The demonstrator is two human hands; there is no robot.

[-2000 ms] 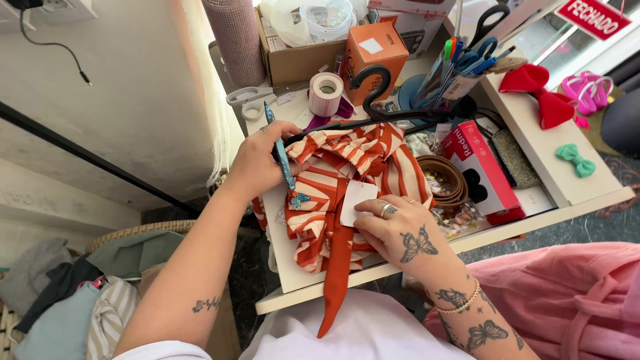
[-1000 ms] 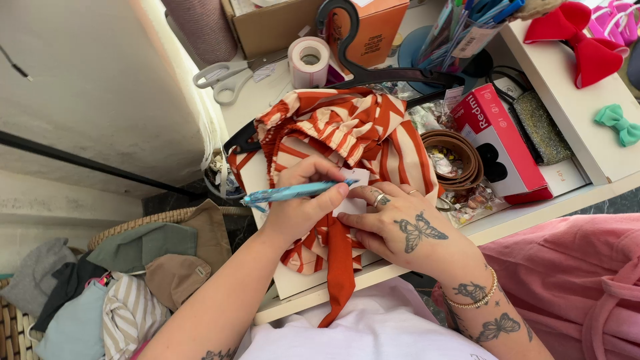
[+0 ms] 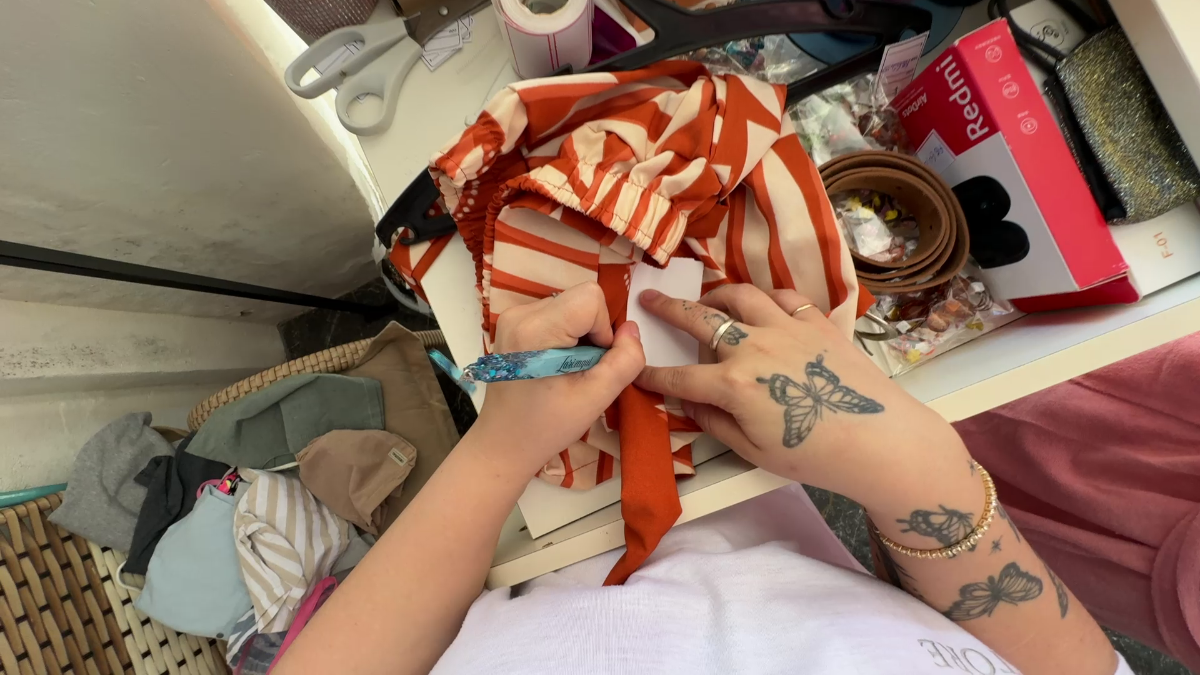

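A garment with orange and cream stripes lies bunched on the white drawer unit, with a black hanger beneath and behind it. Its orange fabric tie hangs over the front edge. On the garment rests a small white card tag. My left hand grips a blue glittery pen at the left edge of the tag; the pen's tip is hidden by my fingers. My right hand lies over the tag's right side, its fingertips pressing the tag down on the cloth.
Grey-handled scissors and a label roll lie behind. At right are a coiled brown belt, a red and white earbuds box and a glittery pouch. A wicker basket of folded clothes stands lower left.
My left hand has moved from the garment's left side to the tag, with the pen turned from upright to sideways in it. My right hand stays at the tag. The view has moved closer.
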